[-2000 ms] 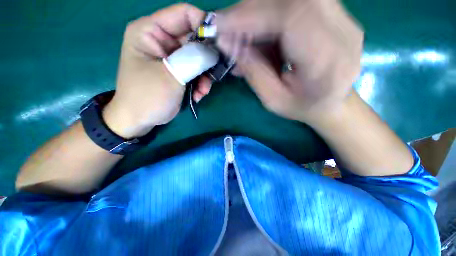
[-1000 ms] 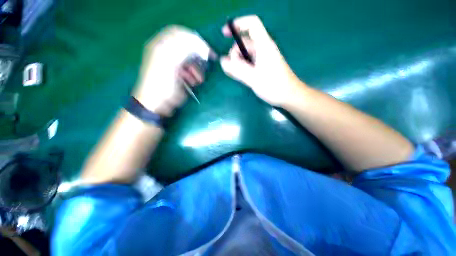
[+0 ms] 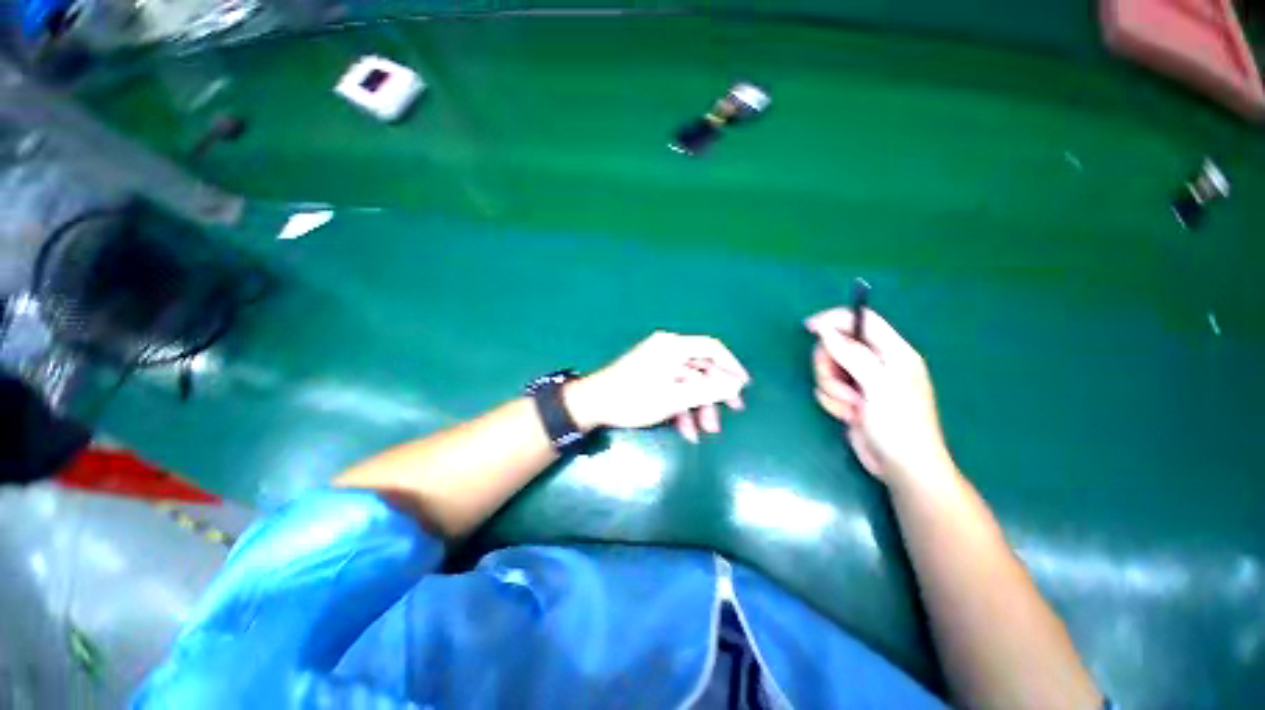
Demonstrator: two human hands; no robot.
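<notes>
My left hand (image 3: 666, 383) is over the green bench (image 3: 583, 284) near the middle of the view, its fingers loosely curled. No part shows in it, but the inside of the palm is hidden. My right hand (image 3: 884, 395) is to its right, apart from it, and grips a thin dark stick (image 3: 860, 308), likely tweezers, pointing away from me. An unfinished unit (image 3: 719, 119) lies on the green belt beyond my hands, with a black part, a yellowish middle and a whitish end. A similar unit (image 3: 1200, 194) lies at the far right.
A white square device (image 3: 379, 88) sits on the belt at upper left, with a white scrap (image 3: 305, 223) nearer me. A black desk fan (image 3: 132, 284) stands at left. A pink tray (image 3: 1196, 45) is at the upper right corner. A red piece (image 3: 132, 474) is at lower left.
The view has shifted to show more of the belt. The dark item and thin tip seen at my left hand no longer show. My right hand still holds the dark stick.
</notes>
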